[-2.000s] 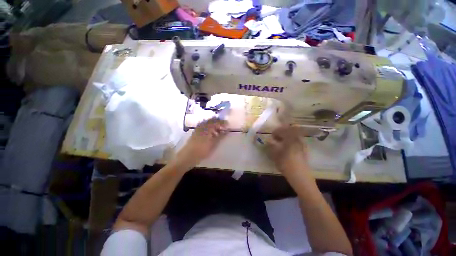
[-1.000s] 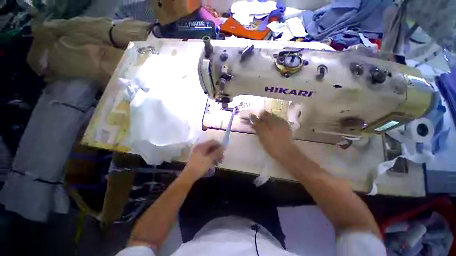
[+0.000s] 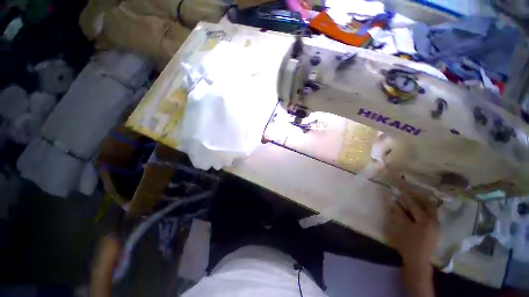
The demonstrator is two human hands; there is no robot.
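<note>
The cream HIKARI sewing machine [image 3: 371,104] stands on the worn tabletop, its presser foot and needle area [image 3: 300,116] lit. My left hand [image 3: 106,264] is blurred at the lower left, off the table, with a pale strip [image 3: 154,217] trailing from it towards the table edge. My right hand [image 3: 415,223] is on the tabletop below the machine's right part, fingers bent; a small dark thin thing shows at its fingers, too blurred to tell if held. A white strip [image 3: 371,165] lies beside the machine's arm.
White crumpled pieces [image 3: 217,116] lie left of the needle. Loose white tape [image 3: 473,246] lies at the table's right. Grey bundles [image 3: 87,116] and a brown wrapped bundle [image 3: 139,29] are at the left. Coloured cloth [image 3: 470,37] is heaped behind the machine.
The view has swung, shifting the machine rightwards. My left hand has moved from near the needle to off the table at the left with the strip. My right hand has moved right, away from the needle.
</note>
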